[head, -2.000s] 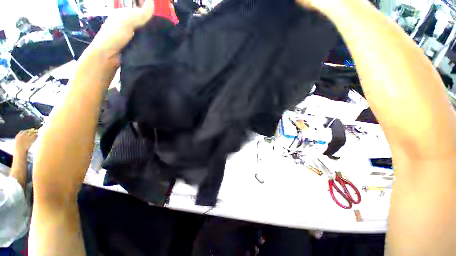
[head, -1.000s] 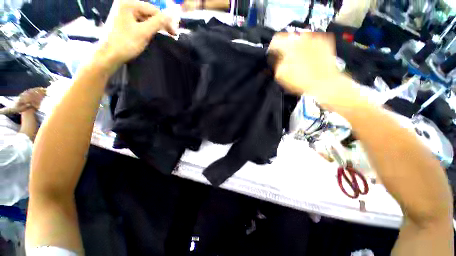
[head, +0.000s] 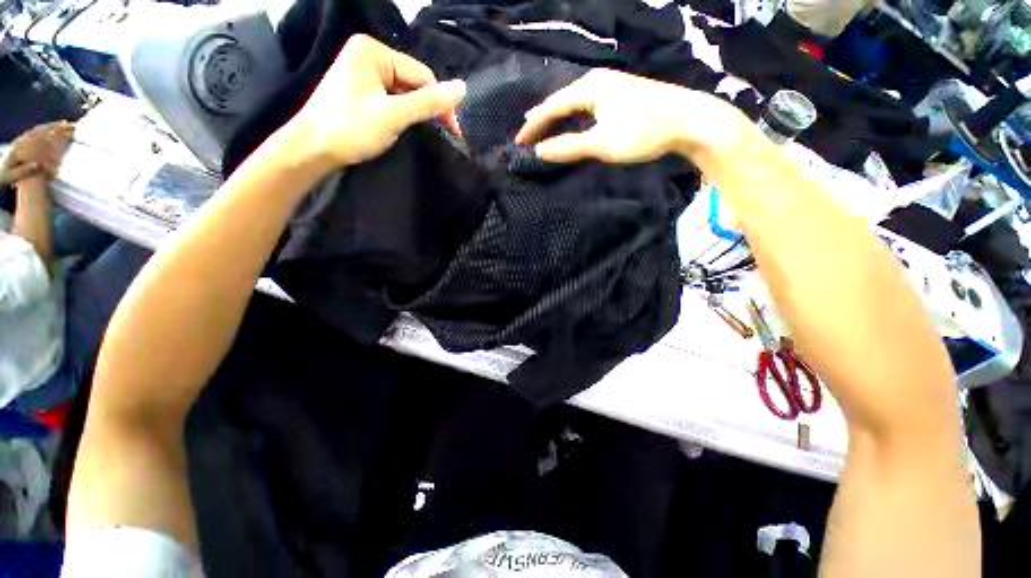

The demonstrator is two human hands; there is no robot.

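A black garment (head: 531, 248) with fine pale dots or lines lies over the table and hangs a little over its front edge. My left hand (head: 379, 107) pinches the black cloth between thumb and fingers, at the upper middle. My right hand (head: 611, 119) is just right of it, over the same cloth, fingers bent and their tips at the cloth; whether they grip it cannot be told. Red-handled scissors (head: 788, 378) lie on the table at the right, near my right forearm.
White table edge (head: 701, 429) runs across the front. A small yellowish tool (head: 731, 320) and a brown tab (head: 804, 436) lie by the scissors. More black cloth (head: 565, 25) lies behind. A grey-white machine part (head: 209, 73) stands upper left. Another person's hand (head: 40, 152) is at far left.
The garment was held up and has come down onto the table, spread flatter. Both hands have moved closer together over it. The view has shifted, showing the machine part at upper left.
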